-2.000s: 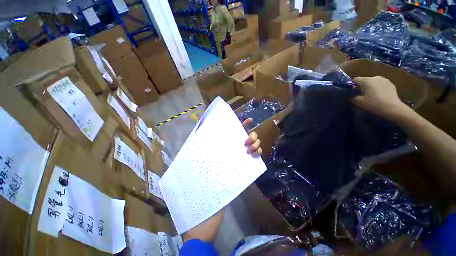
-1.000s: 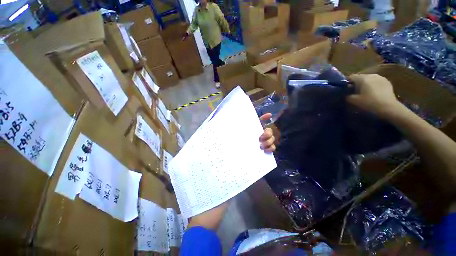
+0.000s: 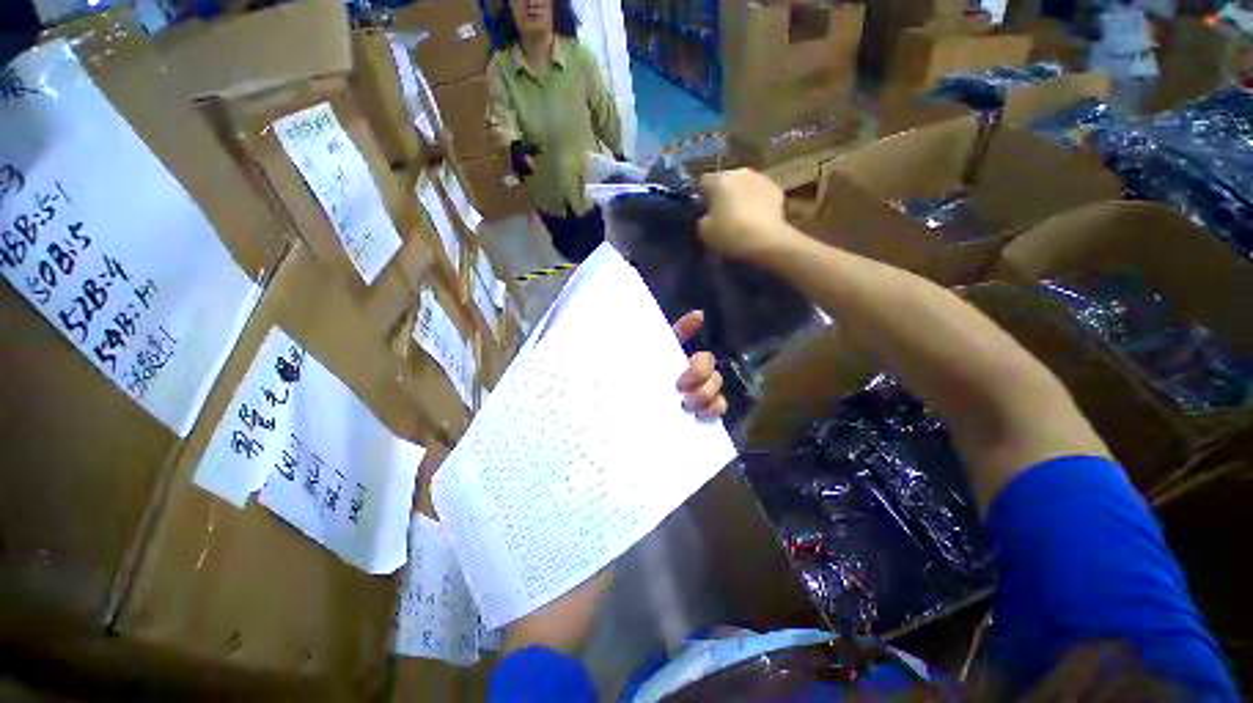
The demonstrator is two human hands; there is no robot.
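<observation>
My left hand (image 3: 704, 385) holds printed white sheets (image 3: 584, 446), with its fingertips showing at their right edge and the rest behind them. My right hand (image 3: 742, 213) grips the top of a dark polybagged garment pack (image 3: 673, 261) and holds it up, arm stretched forward, beyond the sheets. The pack hangs down; its lower left part is hidden behind the sheets. Below my right arm, an open carton holds dark packs in shiny clear plastic (image 3: 879, 494).
Stacked cartons (image 3: 193, 549) with handwritten labels (image 3: 309, 446) stand close on the left. A person in a yellow-green shirt (image 3: 557, 117) stands in the aisle ahead. Open cartons (image 3: 900, 179) stand on the right, with plastic-covered dark garments (image 3: 1175, 172) at the far right. Another person (image 3: 1124, 41) is partly visible behind.
My right hand has moved left and forward with the dark pack, out from over the carton. The person in the yellow-green shirt has come nearer. The view has turned right.
</observation>
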